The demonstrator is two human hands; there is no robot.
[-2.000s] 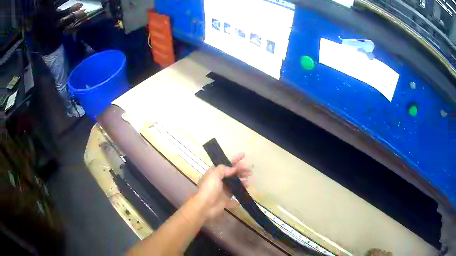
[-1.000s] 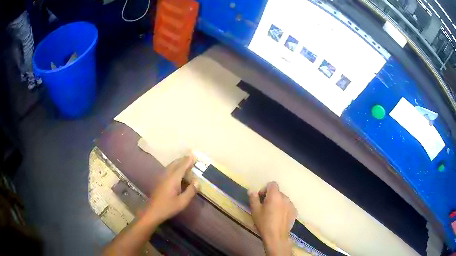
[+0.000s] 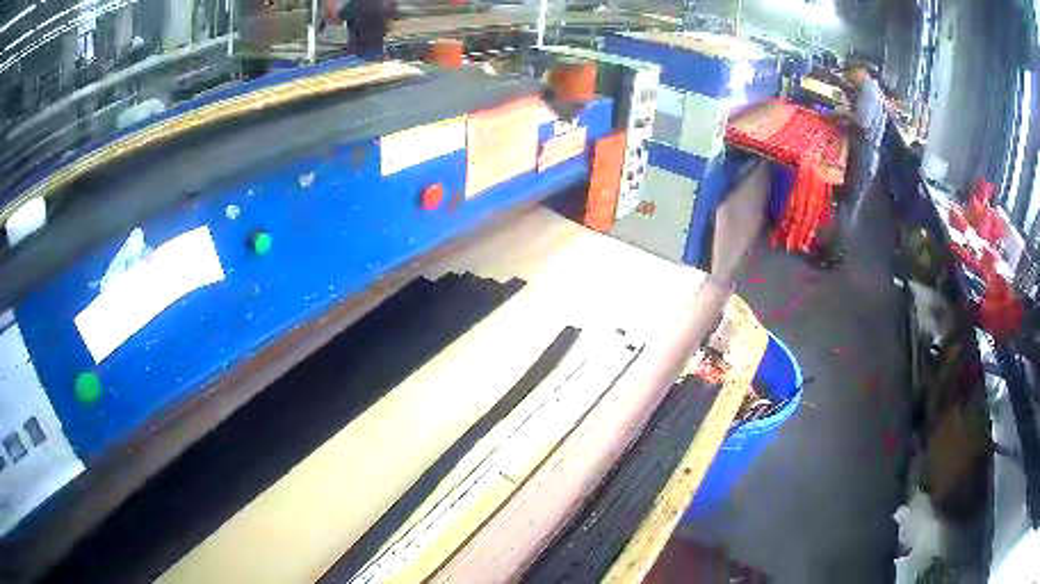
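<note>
Neither of my hands is in the picture. The long narrow cutting die (image 3: 498,479) lies lengthwise on the beige sheet (image 3: 299,502), with light lines along its face. A single black strip (image 3: 479,424) runs along the die's side toward the press; its near end is cut off by the lower edge. A wide fanned stack of black strips (image 3: 308,394) lies on the sheet below the blue press head (image 3: 331,217).
More black strips (image 3: 622,485) lie beside the pale front ledge (image 3: 684,468). A blue waste bin (image 3: 730,456) with offcuts stands right of the ledge. Red strips (image 3: 807,194) hang from a table farther back, where a person (image 3: 867,126) stands. Red and green buttons sit on the press.
The view has swung right, from the press's left end to its right end. Both hands, which were on the strip and die, have left the picture.
</note>
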